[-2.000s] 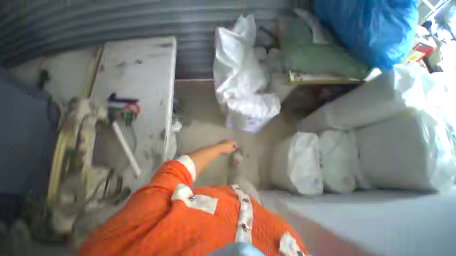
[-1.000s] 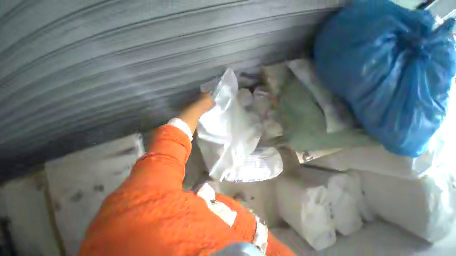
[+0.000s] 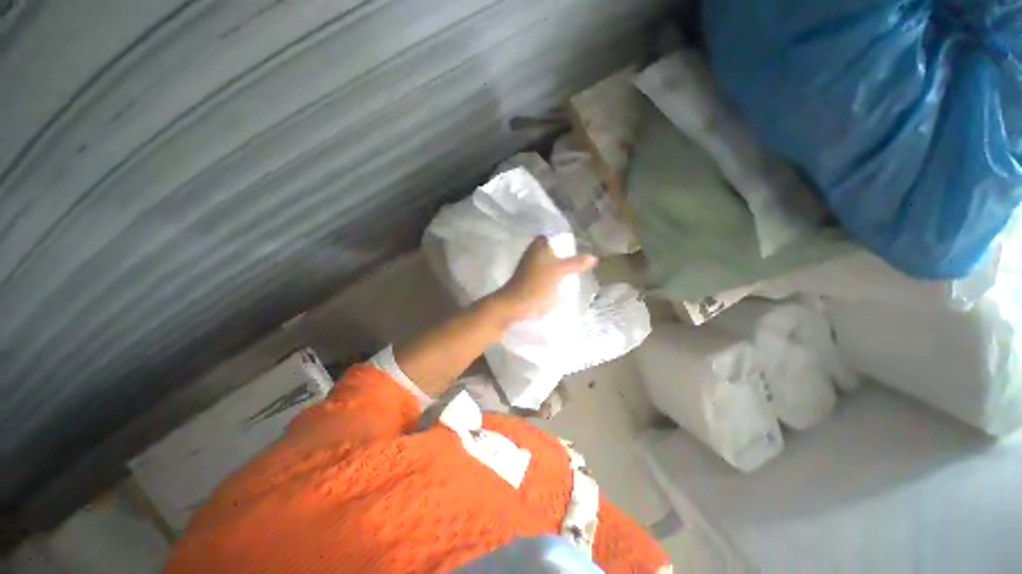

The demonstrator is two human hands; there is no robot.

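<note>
My left hand (image 3: 540,280) lies on a crumpled white plastic bag (image 3: 471,252) in front of me, near its middle. One digit points right; the other fingers are bent against the film and partly hidden. I cannot tell whether they grip it. The bag stands on the beige floor beside the grey ribbed wall, with a folded or bulging part at its lower right. What is inside is hidden. My right hand is not in view.
A large blue plastic sack (image 3: 863,123) bulges at upper right, above green material (image 3: 695,213). Film-wrapped white rolls (image 3: 717,392) lie at right. The grey ribbed wall (image 3: 224,135) runs along the left. A whitish board (image 3: 235,432) lies at lower left.
My left hand first reached from above the floor to the bag's upper left edge, then moved right and down onto its middle. The bag's tall top has sunk and folded. The view has tilted.
</note>
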